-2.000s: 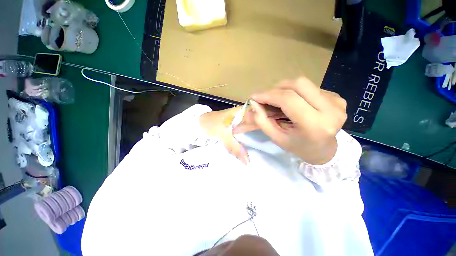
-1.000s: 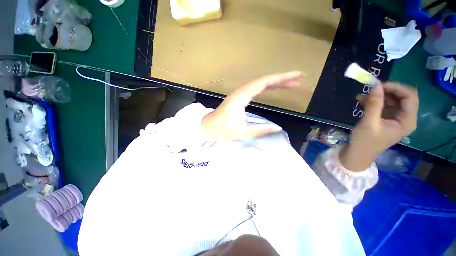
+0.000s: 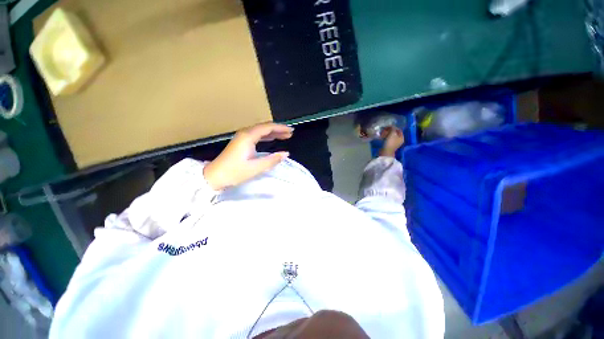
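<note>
My left hand [image 3: 248,155] is empty, with fingers apart, in front of my body at the bench's front edge, by the tan work board [image 3: 165,79]. My right hand [image 3: 392,142] is small and low, past the bench edge, beside a shiny clear bag [image 3: 381,126] at the blue bins. Its fingertips are hard to make out, and I cannot tell whether it holds anything. The white-and-yellow wipe piece is not clearly seen in it.
A pale yellow foam block [image 3: 66,53] sits on the board's left. The black mat [image 3: 311,59] lies under it. A large blue bin [image 3: 457,198] stands at the right, below a smaller bin with clear plastic [image 3: 467,119]. A tape roll [image 3: 9,96] is at the far left.
The view has swung right towards the blue bins. My right hand has moved from above the mat, where it held a small white-and-yellow piece, down past the bench edge. My left hand stays open.
</note>
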